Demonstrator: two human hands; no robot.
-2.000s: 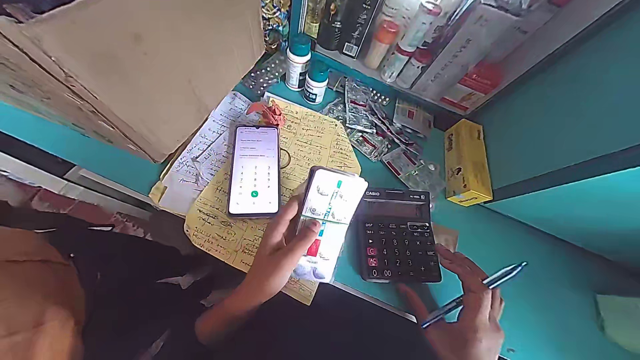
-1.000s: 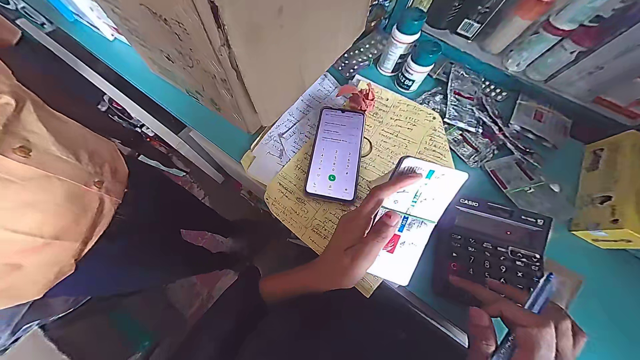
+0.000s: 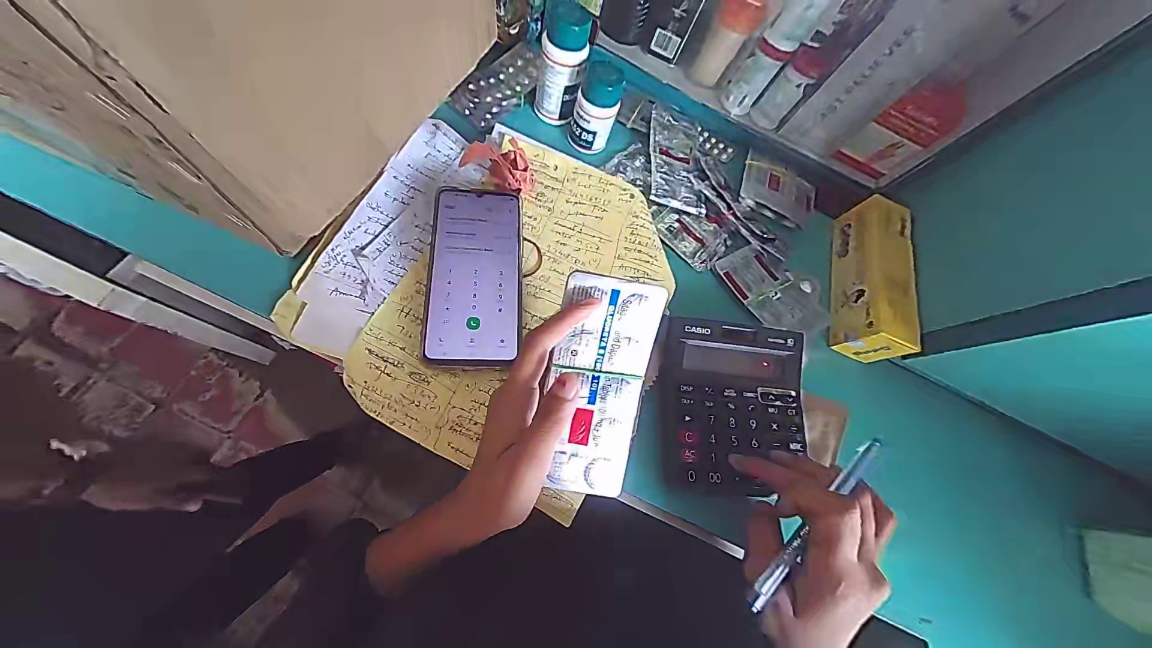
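Observation:
My left hand [image 3: 517, 432] grips a small white printed box [image 3: 612, 450] with a green band around its middle, its index finger and thumb lying on the face. In my right hand [image 3: 823, 540] a blue pen [image 3: 814, 526] is held across the fingers, while a fingertip touches the lower keys of the black Casio calculator [image 3: 733, 405]. Left of the box lies a smartphone [image 3: 474, 279] showing a dial pad. Under the phone and the box are yellow handwritten sheets [image 3: 585, 216]; a dark ring-like band [image 3: 533, 258] shows beside the phone.
Two green-capped bottles [image 3: 562, 63] [image 3: 596, 108] stand behind the papers. Blister packs [image 3: 693, 198] are piled to their right, near a yellow carton [image 3: 873, 279]. A large cardboard box [image 3: 270, 108] stands at the back left. Bottles and cartons fill a shelf [image 3: 702, 99] at the back.
My right hand has come onto the calculator's lower keys; two seconds ago it was beside it, pen in hand. The person in a tan shirt at the left has left the view. The view has shifted.

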